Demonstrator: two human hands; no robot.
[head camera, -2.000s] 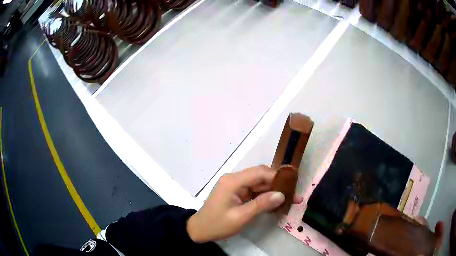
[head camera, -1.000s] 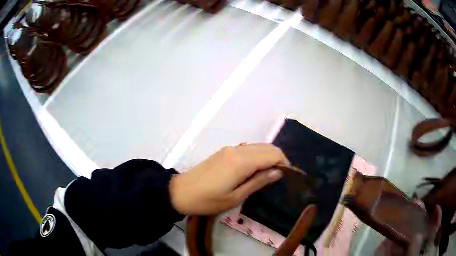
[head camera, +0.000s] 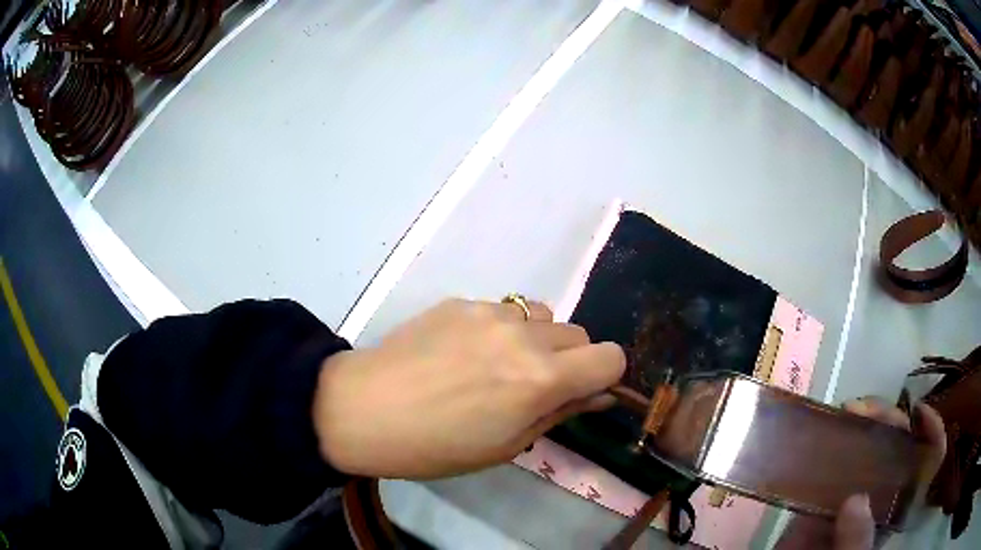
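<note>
My left hand (head camera: 463, 387), with a ring on one finger, grips a brown headband (head camera: 369, 518), mostly hidden under the hand. One end of the band touches or nearly touches the small roller head (head camera: 658, 413) of the edge-paint box. My right hand (head camera: 857, 524), partly hidden behind the box, holds the shiny brown see-through roller box (head camera: 801, 446) by its right end. The box is over the lower right of a black pad (head camera: 688, 290), which lies on a pink printed sheet (head camera: 796, 335). A small black loop (head camera: 681, 518) shows at the pad's lower corner.
A single headband (head camera: 923, 258) stands on the pale table (head camera: 323, 140) at the right. Loose dark brown bands (head camera: 957, 414) lie below it. Rows of headbands line the upper right edge (head camera: 861, 86) and the upper left (head camera: 81, 107). The floor with a yellow line is at far left.
Compared with before, the headband's end has moved from left of the pad to the roller head. The roller box now shows its shiny flat face. The view has shifted to the right.
</note>
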